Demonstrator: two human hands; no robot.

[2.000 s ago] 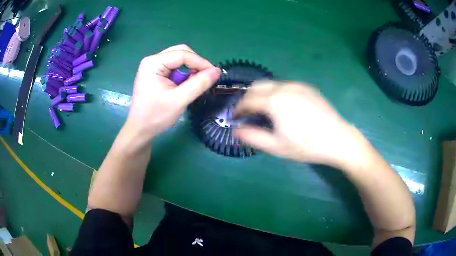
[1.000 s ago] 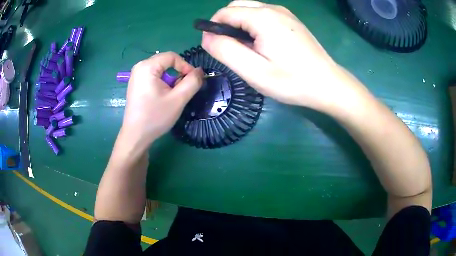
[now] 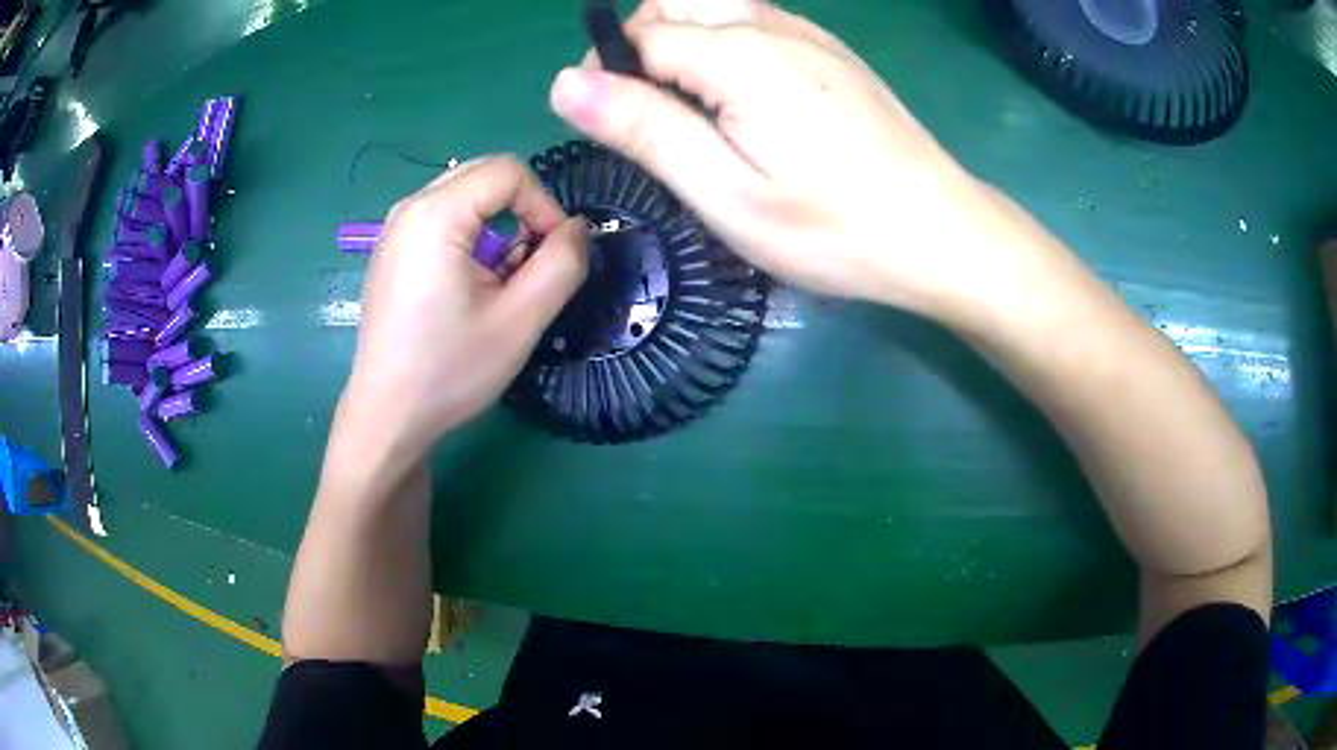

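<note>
The round black ribbed housing point(image 3: 645, 384) lies on the green bench, with a dark shiny inner plate point(image 3: 634, 279) in its centre. My left hand point(image 3: 458, 286) is over its left side, fingers closed around a purple battery cell point(image 3: 496, 245); thumb and fingertip pinch at the plate's upper left edge, and what they pinch is too small to tell. A purple end point(image 3: 356, 236) shows left of the hand. My right hand point(image 3: 792, 154) is raised above the housing's upper right and holds a slim black tool point(image 3: 610, 35), partly cut off by the top edge.
A pile of purple cells point(image 3: 159, 279) lies at the left, beside a long dark strip point(image 3: 72, 352). A second ribbed housing point(image 3: 1136, 66) is at the upper right. A thin dark wire curves behind my left hand. A blue item point(image 3: 30, 476) is at the left edge.
My right hand first came off the housing and rose with the black tool; since then the tool has tilted more upright. My left hand stays at the housing with the cell. The camera view has shifted.
</note>
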